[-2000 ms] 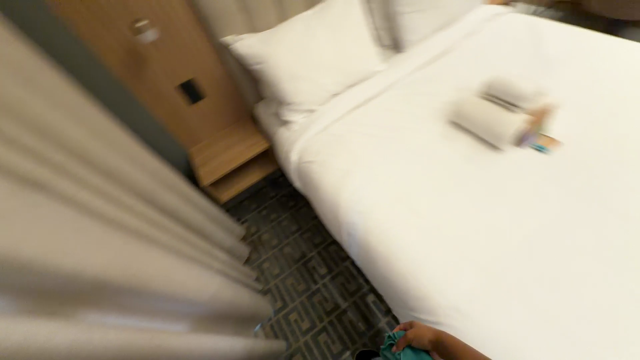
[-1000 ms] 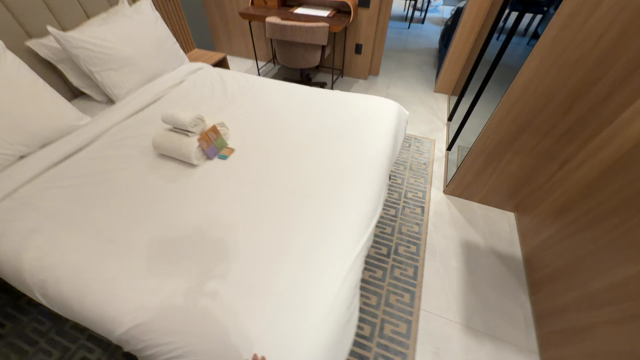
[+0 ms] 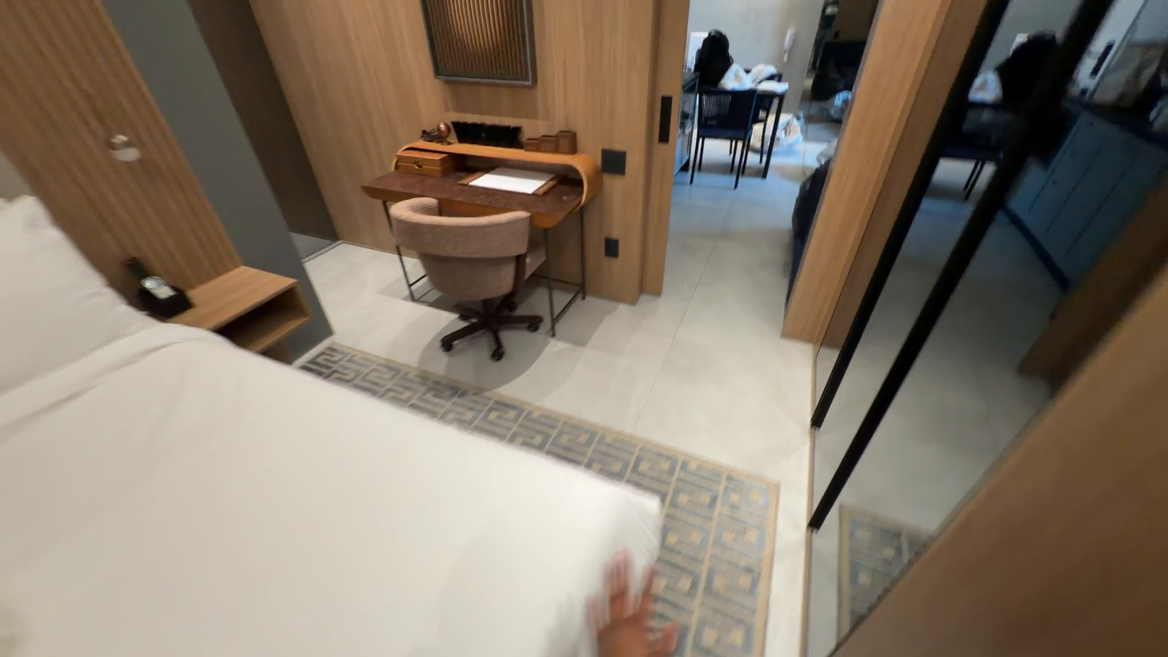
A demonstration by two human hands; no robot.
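Observation:
My left hand [image 3: 630, 610] shows at the bottom, right of centre, somewhat blurred. Its fingers are spread and nothing is seen in it. It lies over the near right corner of the bed, by the white bed cover [image 3: 347, 520]; whether it touches the cover cannot be told. The cover spreads smoothly over the mattress and hangs at the corner. A white pillow [image 3: 50, 274] rests at the bed's far left. My right hand is out of view.
A patterned rug [image 3: 721, 529] borders the bed. Beyond it stand a swivel chair [image 3: 465, 246] and a wooden desk [image 3: 547, 205]. At left is a wooden nightstand [image 3: 242, 297]. A mirrored, black-framed panel [image 3: 912, 365] runs along the right, and a doorway opens at the back.
The view has swung widely right, toward the desk and doorway. Two seconds ago a hand held teal cloth near the bed's side. The rolled towels seen earlier are out of view.

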